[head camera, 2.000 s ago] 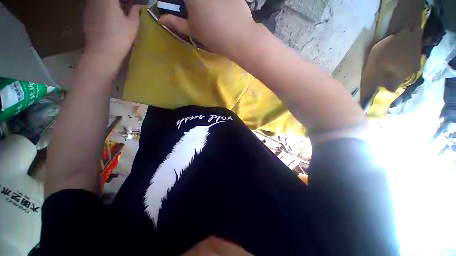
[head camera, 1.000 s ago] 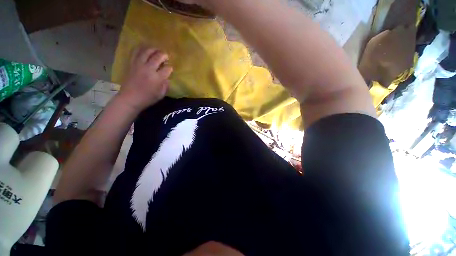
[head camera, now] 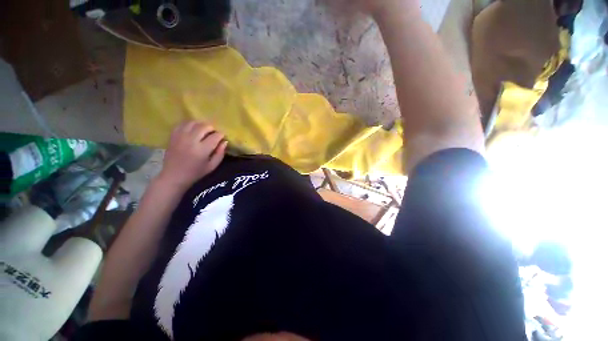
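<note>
A yellow scalloped panel (head camera: 263, 106) lies across the table, its wavy edge away from me, with seams across it. My left hand (head camera: 195, 150) rests at its near edge, fingers curled; the thumb is hidden, and whether it pinches the panel I cannot tell. A dark piece with a metal ring and pale curved edging (head camera: 167, 25) lies at the panel's far left edge, cut off by the top of the picture. My right hand (head camera: 370, 5) is at the top edge, mostly cut off and blurred, beyond the panel; what it holds cannot be seen.
The stained grey-white table cover (head camera: 320, 56) shows beyond the panel. A brown sheet (head camera: 513, 46) and crumpled yellow material (head camera: 517, 106) lie at right. Brown material (head camera: 47, 40) lies at far left. Below left are a green bag (head camera: 50, 160) and a white plastic container (head camera: 40, 280). Glare covers the right.
My left hand has moved from the top onto the panel, then to its near edge. My right hand has moved away to the right. More of the dark piece and scalloped edge shows.
</note>
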